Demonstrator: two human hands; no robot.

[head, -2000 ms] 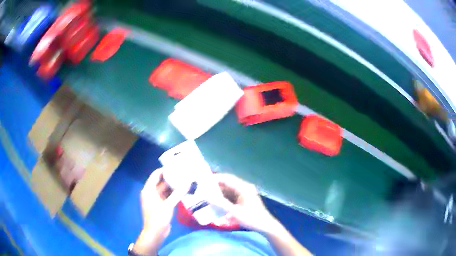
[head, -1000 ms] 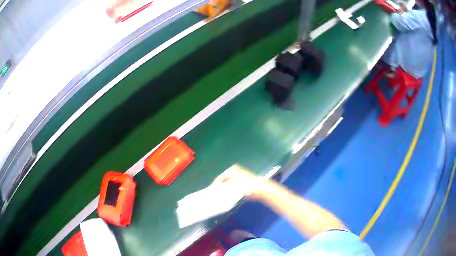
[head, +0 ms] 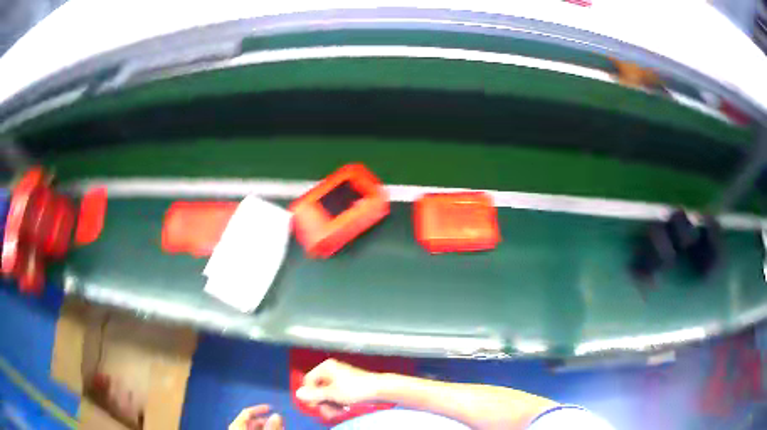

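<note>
My right hand point(head: 338, 388) is low in front of me, below the bench's front edge, over a red plastic surface point(head: 301, 363). Its fingers are bent; blur hides whether they hold something small. My left hand point(head: 256, 418) is cut off by the bottom edge, with curled fingertips showing. On the green bench point(head: 387, 294), a white stack point(head: 250, 254) lies tilted against a flat red piece point(head: 187, 227). Right of it are a red case with a dark panel point(head: 324, 235) and a plain red case point(head: 457, 222).
Red bundles point(head: 55, 225) and a small red piece point(head: 91, 216) lie at the bench's left end. Blurred black items point(head: 685, 243) are at the right. An open brown carton point(head: 172, 361) stands on the floor at lower left. A white raised surface point(head: 336, 10) runs behind.
The view has swung back left. My right hand has left the bench edge, and the white thing it held is no longer visible. My left fingertips have come into view.
</note>
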